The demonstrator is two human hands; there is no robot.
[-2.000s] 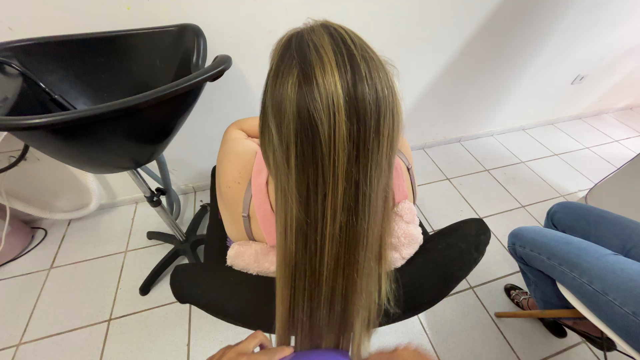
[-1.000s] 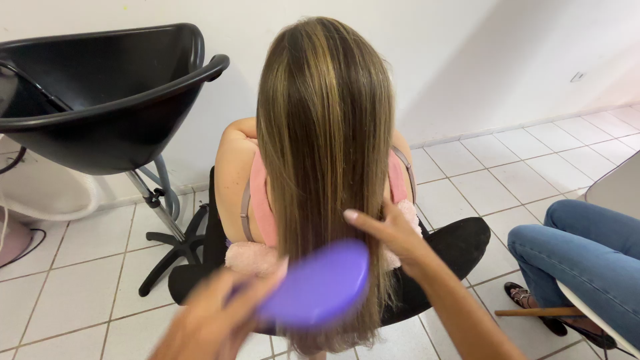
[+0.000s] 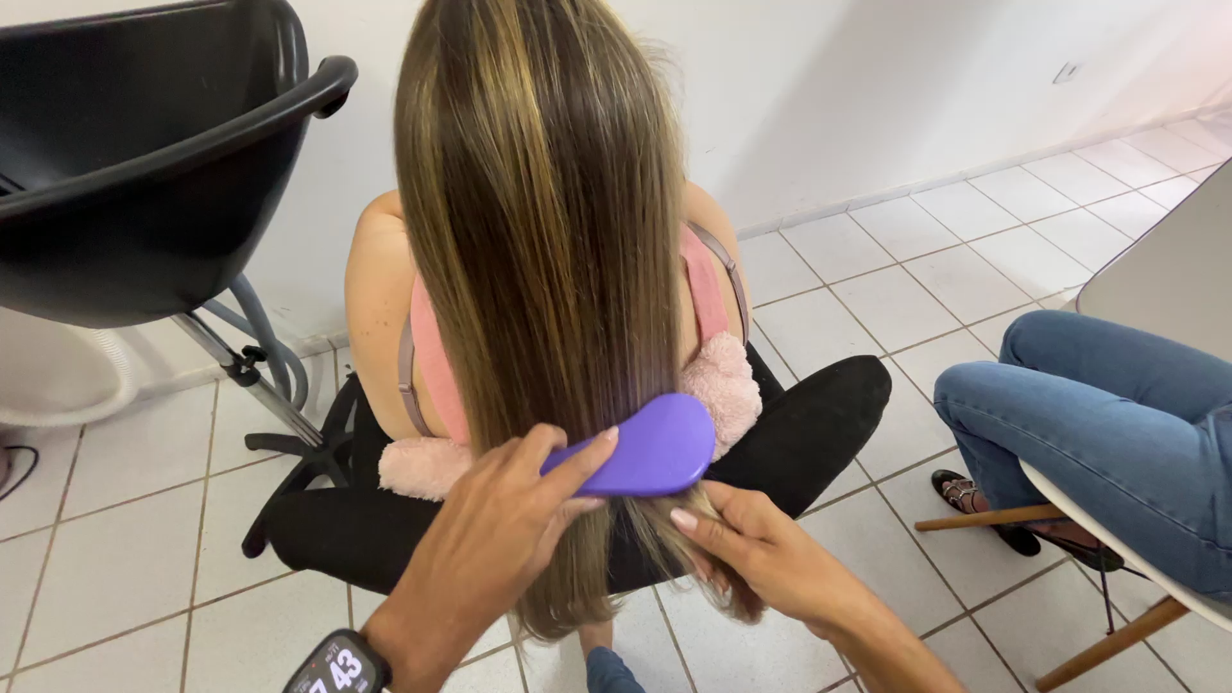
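Note:
Long straight brown hair with blond highlights [image 3: 549, 241] hangs down the back of a seated person in a pink top. My left hand [image 3: 510, 500], a smartwatch [image 3: 339, 664] on its wrist, grips a purple hairbrush [image 3: 659, 448]. The brush lies against the lower lengths, its smooth back toward me and its bristles hidden. Just below and right of the brush, my right hand [image 3: 751, 549] pinches a lock of the hair ends between thumb and fingers. The other ends hang loose between my two hands.
A black salon wash basin [image 3: 135, 192] on a wheeled stand is at the left. The seated person is on a black chair [image 3: 818, 423] with pink fluffy material [image 3: 722, 385] over it. Another person's jeans-clad legs [image 3: 1088, 414] and a white chair [image 3: 1165, 231] are at the right.
My right hand has gone from the side of the hair down to its ends and holds a lock. The brush has moved right and now rests on the hair. The view is closer.

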